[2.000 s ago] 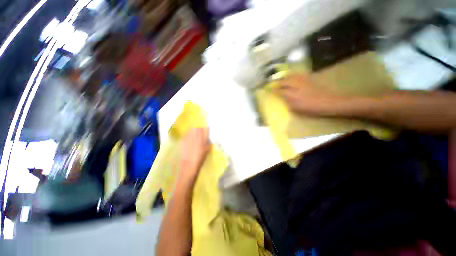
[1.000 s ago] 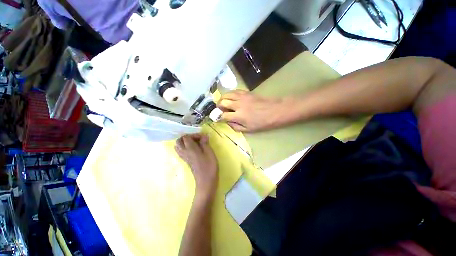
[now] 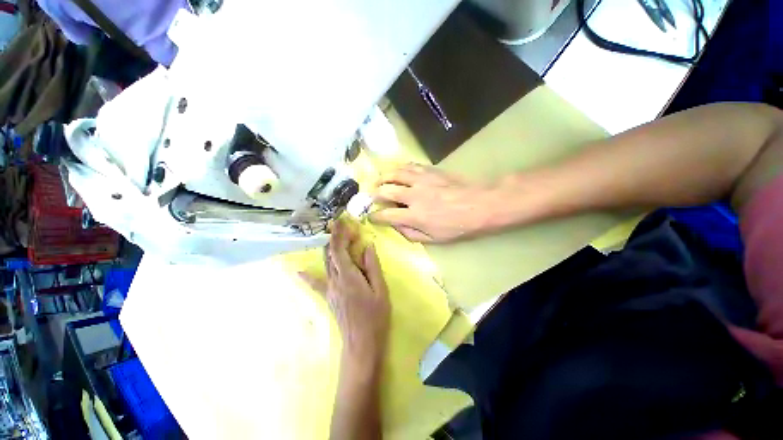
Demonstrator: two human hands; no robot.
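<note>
A large bright yellow lining panel (image 3: 412,361) lies on the machine table. A duller yellow panel (image 3: 549,172) overlaps near the presser foot and carries a dark brown pocket panel (image 3: 481,77) with a silvery zip (image 3: 433,105). The white sewing machine head (image 3: 283,86) stands over them; the presser foot area (image 3: 330,210) is partly hidden. My left hand (image 3: 356,288) lies flat on the bright panel, fingertips just beside the foot, thumb apart. My right hand (image 3: 433,204) presses flat on the duller panel on the foot's other side, fingers slightly apart. Neither hand visibly grips the cloth.
A black cord (image 3: 640,58) and a dark metal tool (image 3: 658,13) lie on the white table at the upper right. A red crate (image 3: 64,223) and a blue bin (image 3: 146,400) stand at the left. Dark cloth covers my lap (image 3: 592,344).
My left hand came from the table's edge onto the bright panel, now spread out, and up to the foot. My right hand stays on the duller panel. The view has swung closer to the machine.
</note>
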